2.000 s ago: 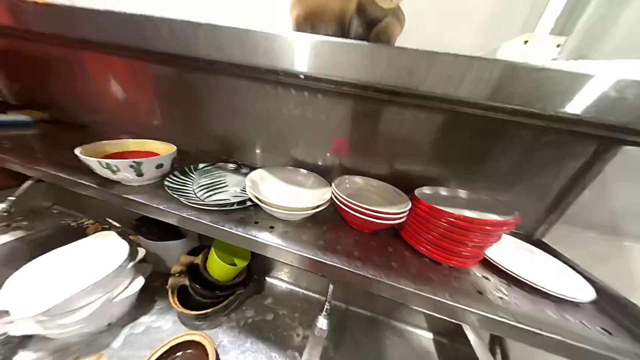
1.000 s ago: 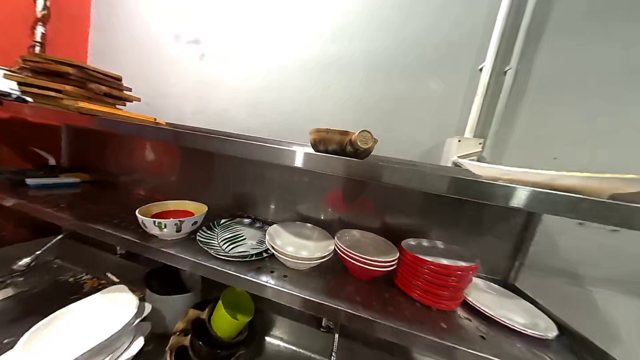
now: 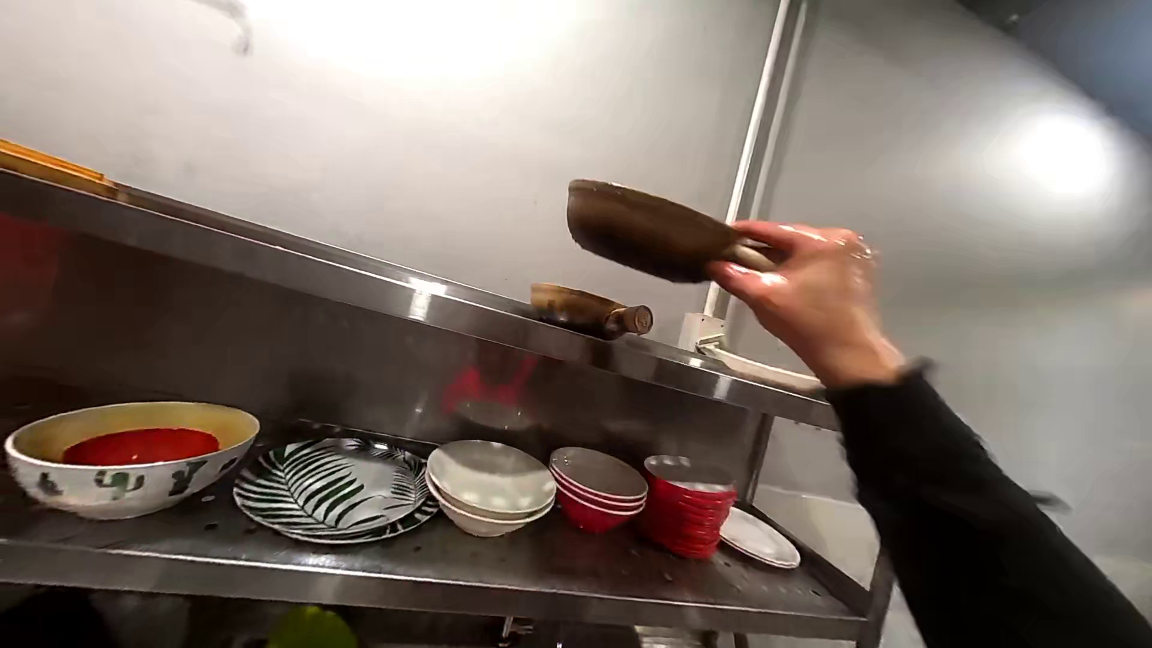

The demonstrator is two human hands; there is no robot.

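My right hand [image 3: 814, 292], wet and in a black sleeve, grips the short handle of a brown bowl [image 3: 648, 231]. It holds the bowl in the air, tilted, above the upper steel shelf. Below it on that shelf rests a similar brown handled bowl [image 3: 580, 310], its handle pointing right. My left hand is out of view.
The lower steel shelf [image 3: 432, 571] bears a cactus-patterned bowl [image 3: 135, 459], leaf-patterned plates [image 3: 337, 490], white bowls [image 3: 490, 486], red-sided bowls [image 3: 598, 490], a stack of red dishes [image 3: 688, 508] and white plates [image 3: 760, 538]. Wooden boards [image 3: 58, 169] lie at upper left.
My right hand has come into view from the right with a brown bowl in its grip. The view has risen from the lower shelf towards the upper one.
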